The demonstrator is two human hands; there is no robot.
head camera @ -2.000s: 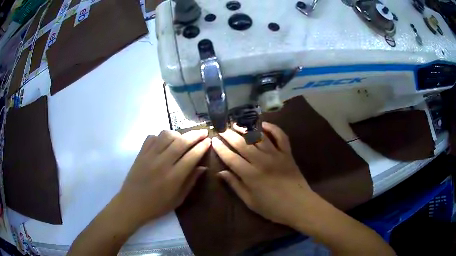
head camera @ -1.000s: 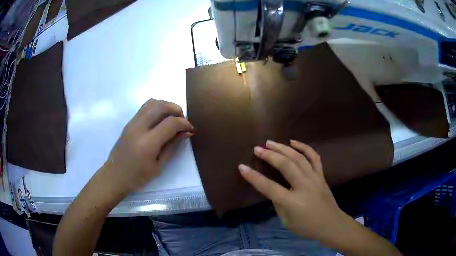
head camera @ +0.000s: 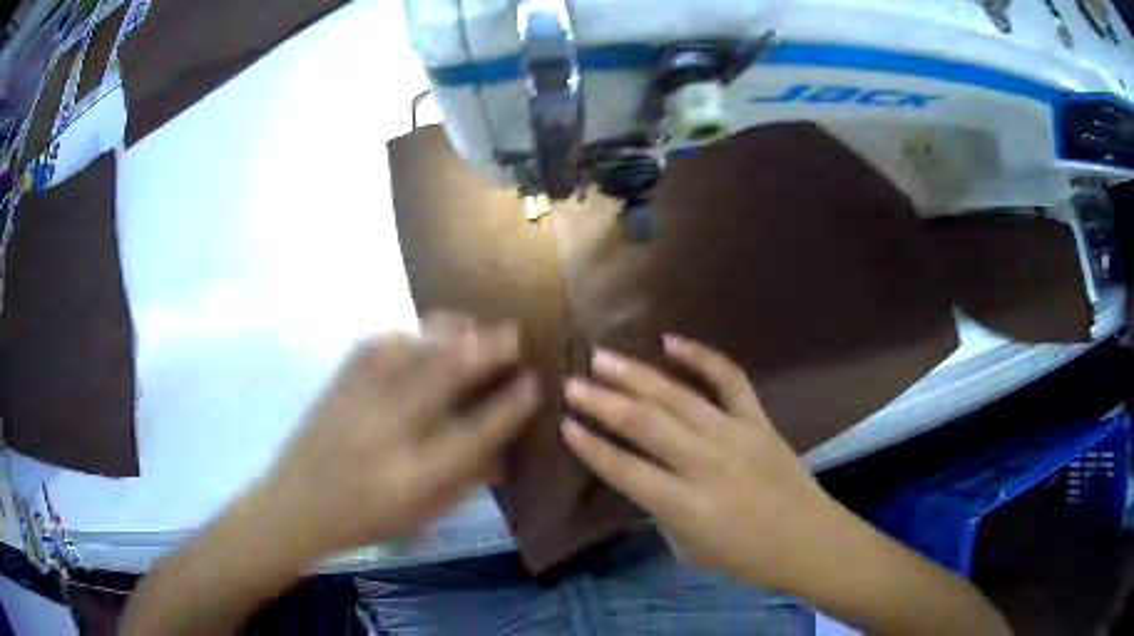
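A large dark brown fabric panel [head camera: 771, 273] lies under the lit needle area of the white sewing machine [head camera: 846, 75]. A seam line runs from the presser foot [head camera: 536, 205] towards the wearer. My left hand [head camera: 410, 429] is blurred, over the panel's left part, with fingers bent; whether it grips the cloth cannot be told. My right hand [head camera: 696, 435] lies on the panel right of the seam, fingers spread, palm down. The panel's near corner hangs over the table's front edge.
A brown piece [head camera: 69, 317] lies at the left, another [head camera: 205, 56] at the far left. A smaller brown piece [head camera: 1014, 267] lies at right, meeting the panel. The white table [head camera: 249, 249] has a rounded front edge. A blue crate [head camera: 933, 509] stands lower right.
The hands moved from the presser foot towards the wearer. Since a second ago, my left hand has moved right over the cloth, and the panel has shifted to reach the small right piece.
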